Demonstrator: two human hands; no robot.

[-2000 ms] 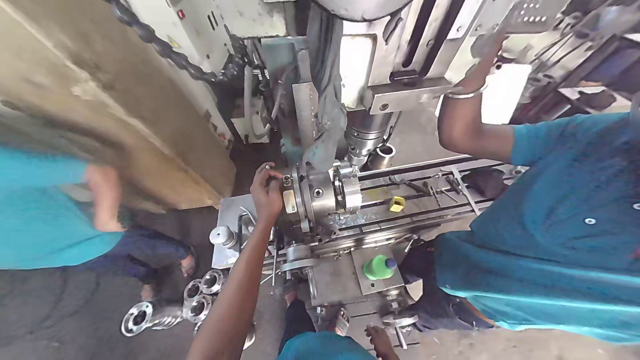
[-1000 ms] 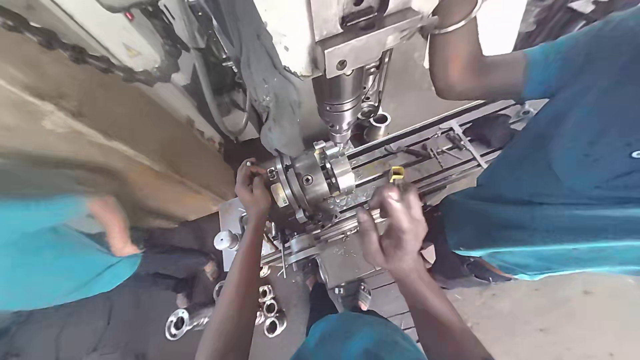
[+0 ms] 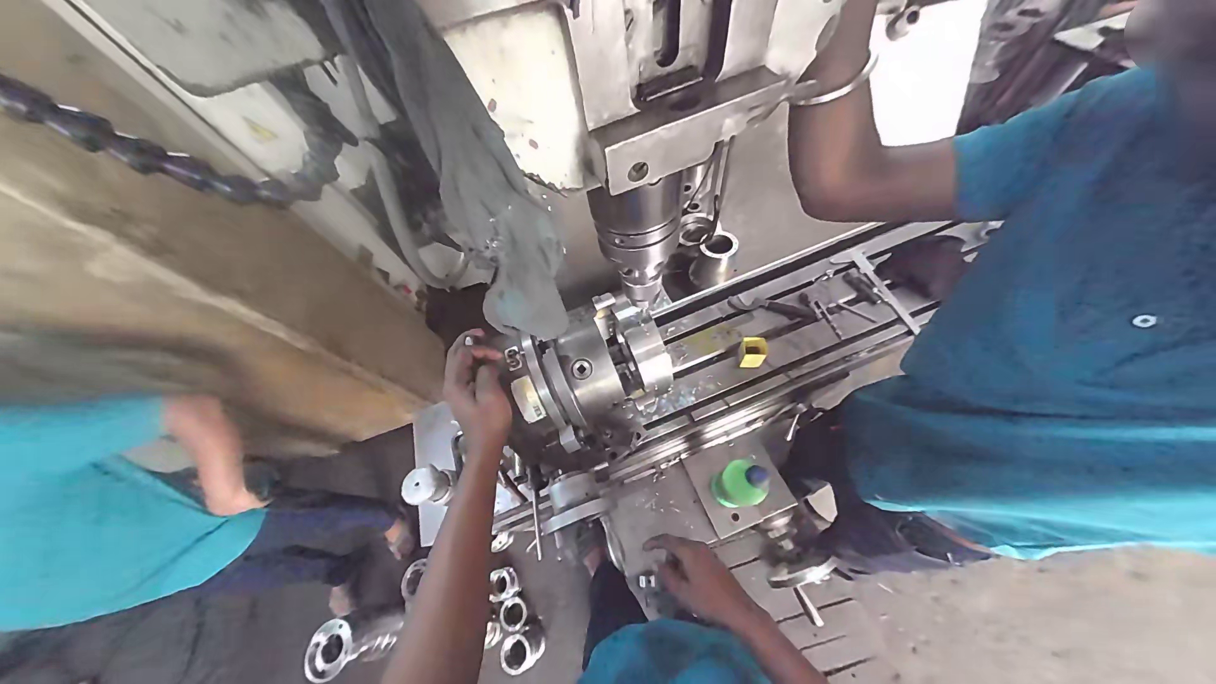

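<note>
My left hand [image 3: 478, 389] rests at the rear left side of a dividing head with a steel chuck [image 3: 594, 370]; whether its fingers grip a part there is unclear. A metal ring workpiece [image 3: 648, 353] sits in the chuck jaws, right below the milling machine's spindle tool holder [image 3: 638, 233]. My right hand [image 3: 692, 576] is low, near the front of the machine, fingers partly curled; what it touches cannot be told. A yellow block-like object [image 3: 752, 352] lies on the machine table [image 3: 703, 408], right of the chuck, among metal chips.
A green bottle [image 3: 740, 484] with a blue cap stands on the machine's knee. Machined rings [image 3: 513, 614] lie on the floor. A grey cloth [image 3: 522, 275] hangs beside the spindle. One person in teal [image 3: 1064, 380] stands at right, another [image 3: 114, 522] at left. A handwheel [image 3: 803, 573] projects in front.
My right hand was over the table by the yellow object one second ago and is now lower, nearer my body. My left hand stays at the dividing head. The view has moved closer.
</note>
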